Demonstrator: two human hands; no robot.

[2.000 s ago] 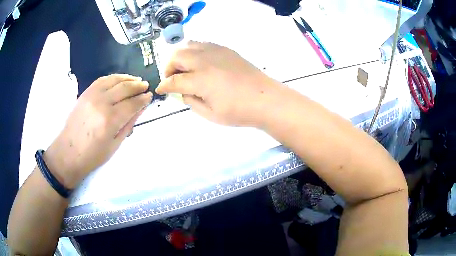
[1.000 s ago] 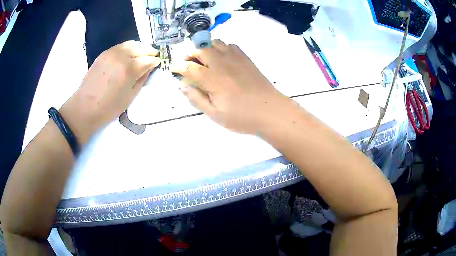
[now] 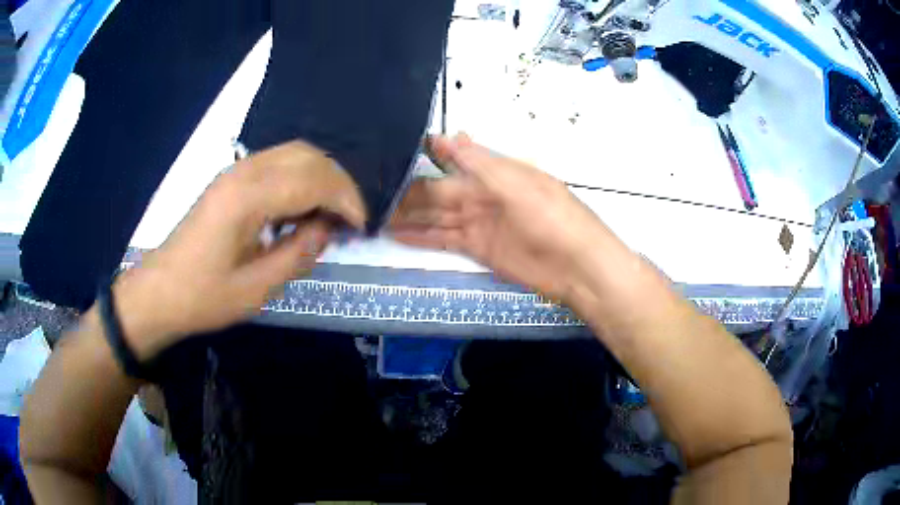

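A black fabric panel point(image 3: 345, 89) lies on the white table left of the sewing machine head point(image 3: 602, 35), with its near corner between my hands. My left hand point(image 3: 266, 232) is shut on that corner with bent fingers, near the table's front edge. My right hand point(image 3: 493, 207) is blurred, its fingers stretched toward the same corner from the right; whether it grips the cloth cannot be told. A long black fabric piece point(image 3: 128, 128) lies further left and reaches the front edge. The panel is away from the needle area.
A ruler tape point(image 3: 434, 304) runs along the table's front edge. Pink and blue snips point(image 3: 736, 166) lie right of the machine head, near dark cloth point(image 3: 701, 74). Red-handled scissors point(image 3: 858, 286) hang at the right edge beside a cord point(image 3: 821, 237) and clear plastic.
The view has turned left, so the machine head shows further right. Both hands have moved from the needle area toward the front edge, and the black panel now lies between them.
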